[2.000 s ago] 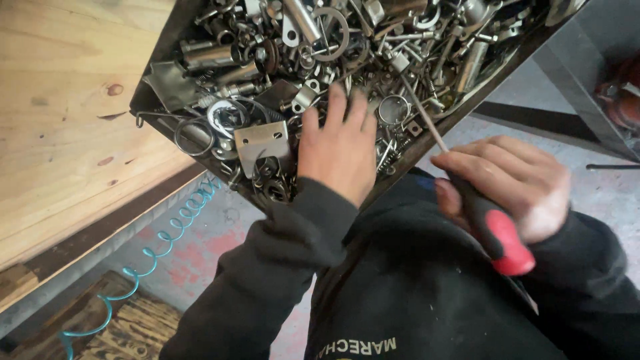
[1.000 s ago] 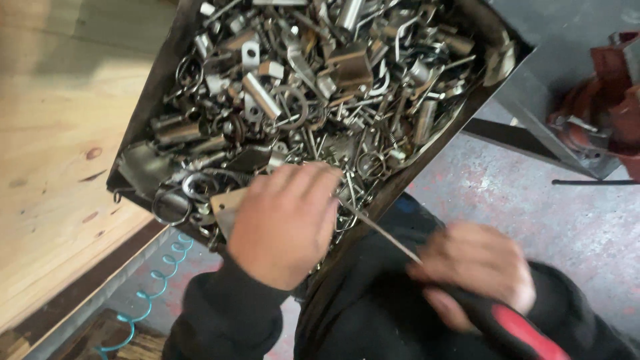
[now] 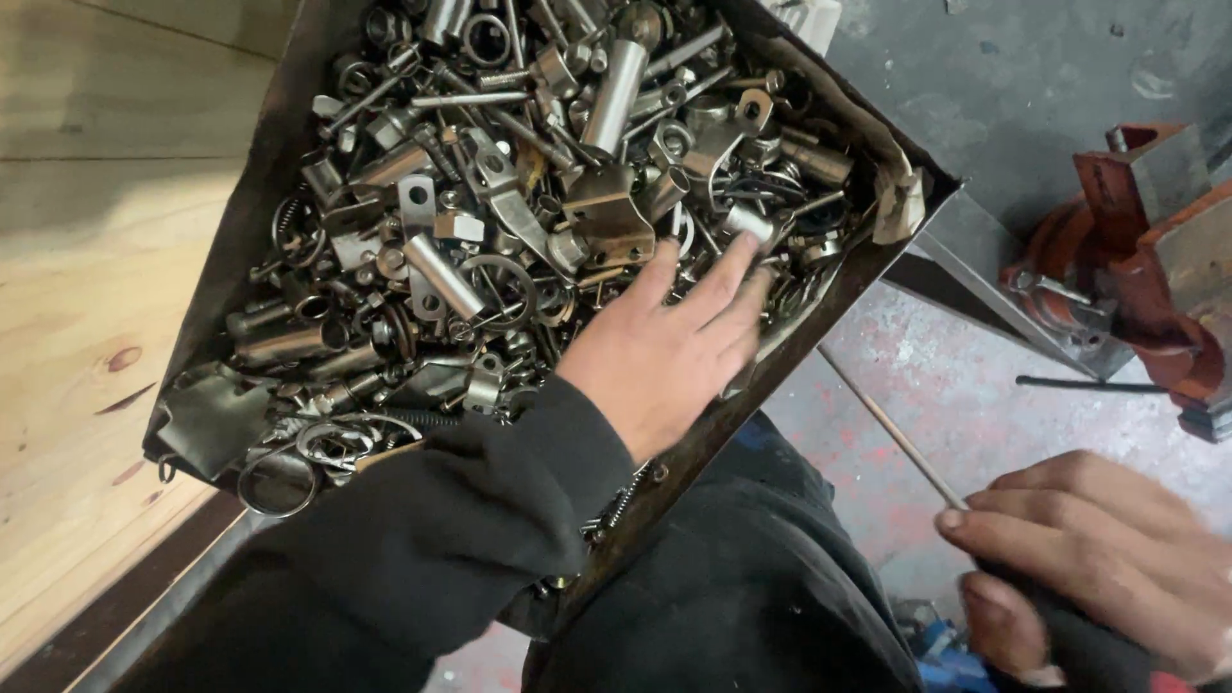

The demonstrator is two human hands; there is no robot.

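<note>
My left hand (image 3: 664,351) lies palm down on the mixed metal parts near the right side of a dark metal tray (image 3: 674,510), fingers spread. Its fingertips are beside a bent metal bracket (image 3: 608,217) and a short metal tube (image 3: 749,223); whether they touch these is unclear. At the lower right, outside the tray, my right hand (image 3: 1097,558) grips a screwdriver (image 3: 890,428) by its black and red handle. The shaft points up and left, its tip close to the tray's edge. Bolts, washers, springs, tubes and brackets fill the tray in a loose heap.
A pale wooden board (image 3: 106,289) runs along the left. To the right stand a grey metal leg or beam (image 3: 1011,279) and a worn red metal fixture (image 3: 1116,269). A thin black rod (image 3: 1092,385) is beside them, and blue objects (image 3: 948,654) lie low down on the floor.
My left hand has moved from the tray's near edge to the right over the parts, fingers now spread. The screwdriver tip, earlier at the parts, has moved off to outside the tray.
</note>
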